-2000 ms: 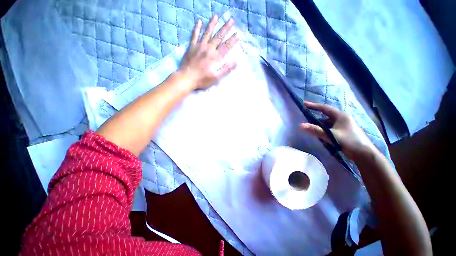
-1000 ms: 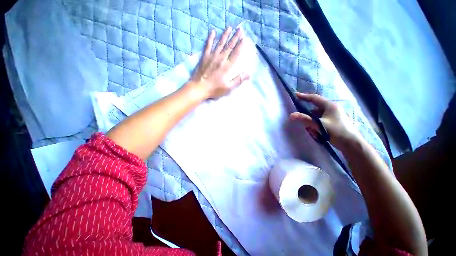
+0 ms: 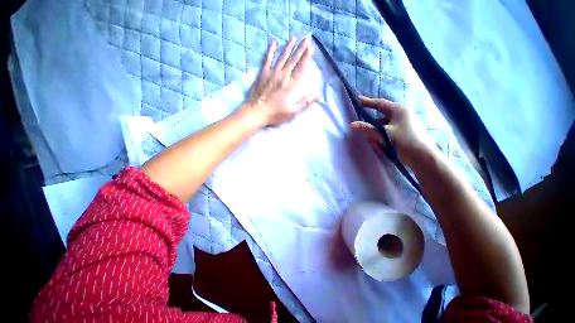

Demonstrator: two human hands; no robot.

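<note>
A smooth white fabric piece (image 3: 277, 164) lies over quilted pale blue fabric (image 3: 170, 63). My left hand (image 3: 280, 88) lies flat on the upper part of the white piece, fingers spread, holding nothing. My right hand (image 3: 397, 129) grips the looped handles of dark tailor's shears (image 3: 342, 77). The long blades point up and left along the white piece's right edge, their tip close to my left fingertips. How far the blades are apart is hard to tell. A thick white roll (image 3: 392, 246) with a dark centre hole sits on the white fabric.
Pale fabric pieces lie at the left (image 3: 69, 94) and at the right (image 3: 498, 76), beyond a dark curved gap. Reddish-brown table (image 3: 230, 277) shows at the bottom, with a thin white strip. Small scraps lie beside my right sleeve.
The shears and my right hand have moved up and left along the white fabric's edge, towards my left fingertips. My left hand stays flat on the fabric. The view has shifted slightly.
</note>
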